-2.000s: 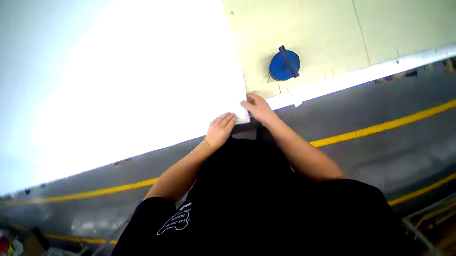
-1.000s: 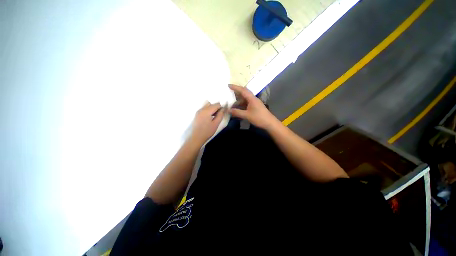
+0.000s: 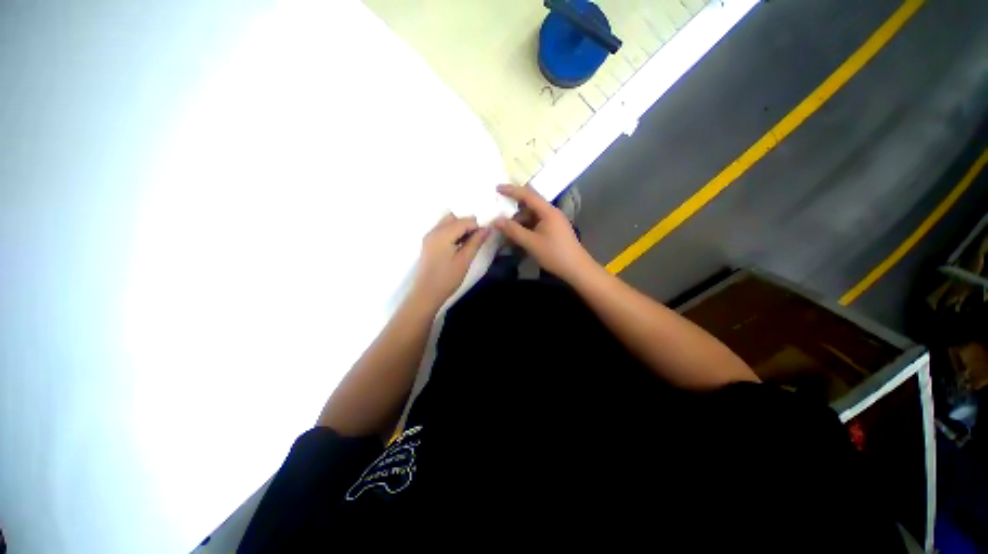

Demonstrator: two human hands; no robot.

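Note:
The white fabric (image 3: 271,216) covers the left and middle of the view as a bright sheet. Its corner rises at the table's near edge, close to my body. My left hand (image 3: 442,255) pinches the fabric edge between thumb and fingers. My right hand (image 3: 542,233) holds the fabric corner just to the right, thumb and index finger on it. The fingertips of both hands are close together. The blue weight (image 3: 568,54) with a dark bar handle stands on the cream tabletop (image 3: 466,54), beyond my hands and apart from the fabric.
A pale strip (image 3: 650,103) runs along the table's near edge. Pencilled marks show beside the weight. To the right are a grey floor with yellow lines (image 3: 775,135) and a metal-framed cart (image 3: 880,387) with a brown surface. Other items are cut off at the right rim.
The view has turned, so the table edge runs steeply and the cart shows at right. The fabric corner, flat under my fingers two seconds ago, is now lifted and pinched by both hands.

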